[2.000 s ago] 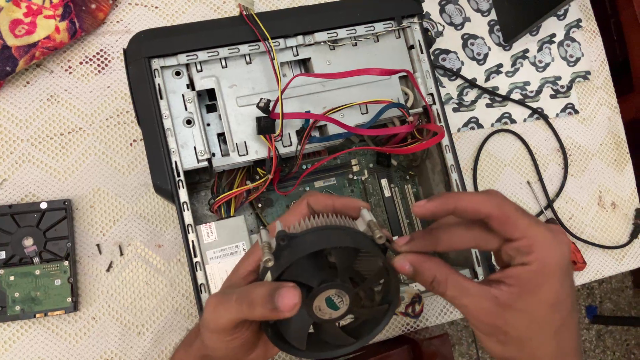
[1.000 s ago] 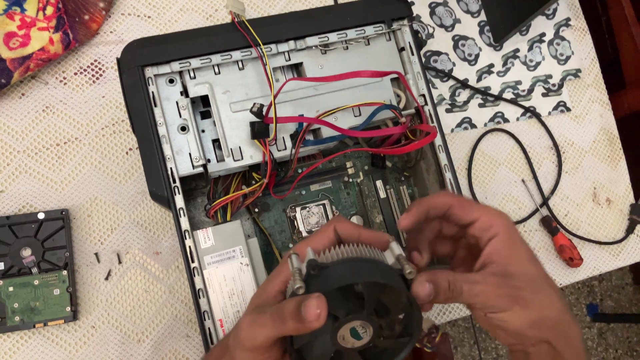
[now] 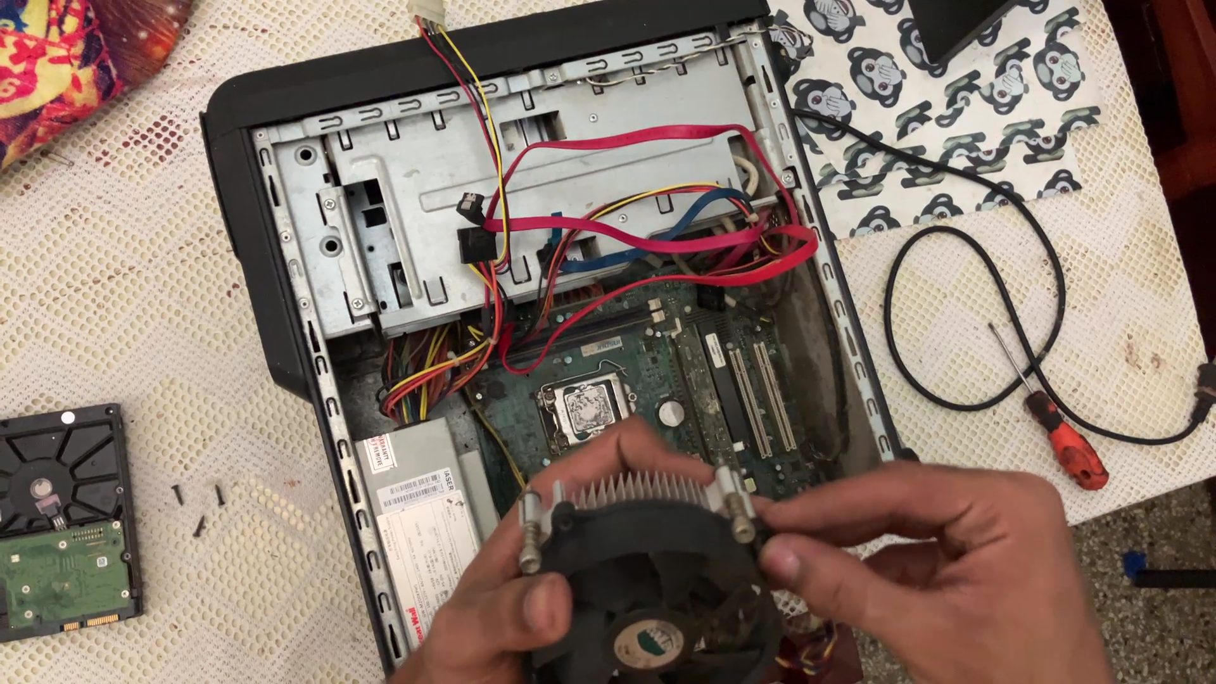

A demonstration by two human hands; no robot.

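Note:
My left hand (image 3: 532, 589) is closed around a CPU cooler (image 3: 655, 579), a black fan on a silver finned heatsink with spring screws at its corners. Thumb and index finger of my right hand (image 3: 931, 570) touch the cooler's right edge beside one spring screw; whether they pinch something there, I cannot tell. Behind the cooler lies the opened computer case (image 3: 313, 380). On its green motherboard (image 3: 627, 361), the processor in its socket (image 3: 586, 408) shows smeared grey thermal paste.
A power supply (image 3: 427, 532) and red SATA cables (image 3: 646, 138) are inside the case. At left lie a hard drive (image 3: 66, 513) and several small screws (image 3: 199, 525). A red-handled screwdriver (image 3: 1069, 446) and black cable (image 3: 1054, 285) lie at right, below a monkey-print sheet (image 3: 940, 104).
The cooler was over the socket two seconds ago and is now lower in view, with the processor exposed. My right fingers, spread near the cooler's corner a second ago, are now closer together at its edge.

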